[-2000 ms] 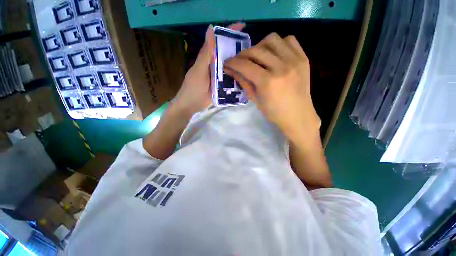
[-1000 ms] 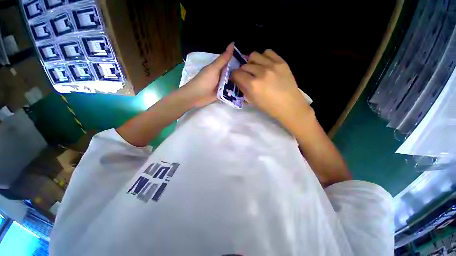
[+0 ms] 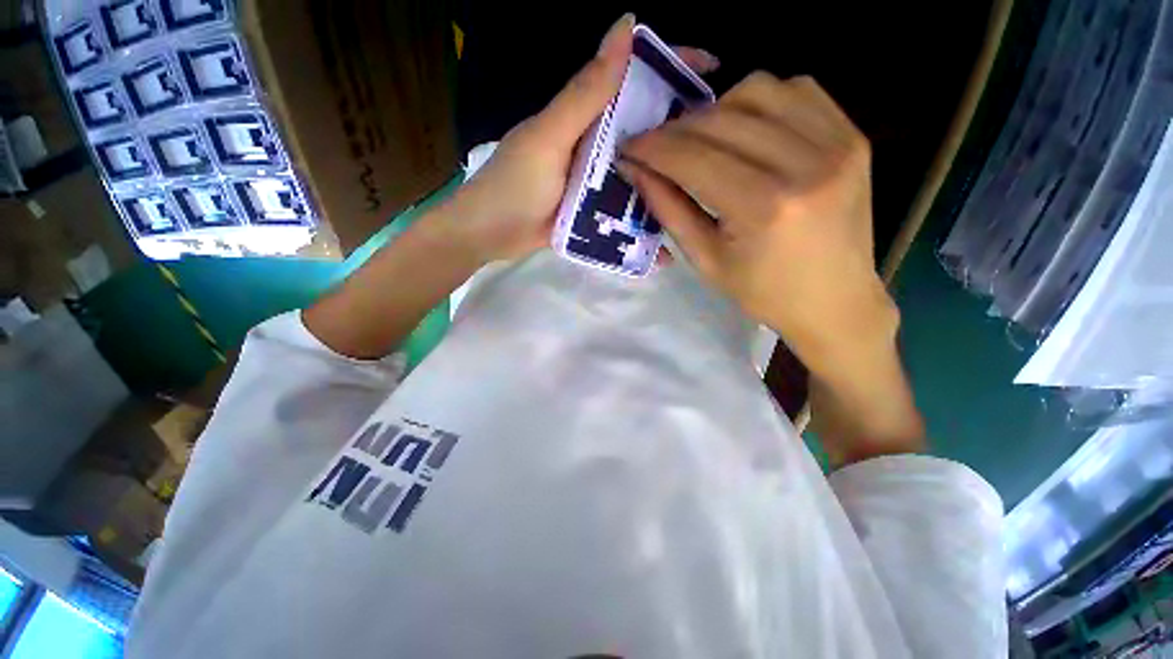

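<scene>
A phone housing (image 3: 605, 213) with a pale lilac-white rim and a dark and white inside is held up in front of my body, tilted with its top to the right. My left hand (image 3: 534, 180) grips it along its left edge, with fingertips showing behind the top. My right hand (image 3: 772, 193) is over the housing's right side, thumb and index fingertips together at its inside. I cannot tell if a small part is between those fingertips. The right hand hides part of the housing.
A blister tray of frames (image 3: 167, 129) sits on a brown carton (image 3: 354, 110) at the left. Stacked trays (image 3: 1042, 167) and a white sheet (image 3: 1119, 296) are at the right. A dark gap lies ahead, and cartons stand on the floor at the lower left.
Since a second ago, both hands and the housing have come up nearer the camera, and the housing is more face-on. The green bench edge seen two seconds ago is out of view.
</scene>
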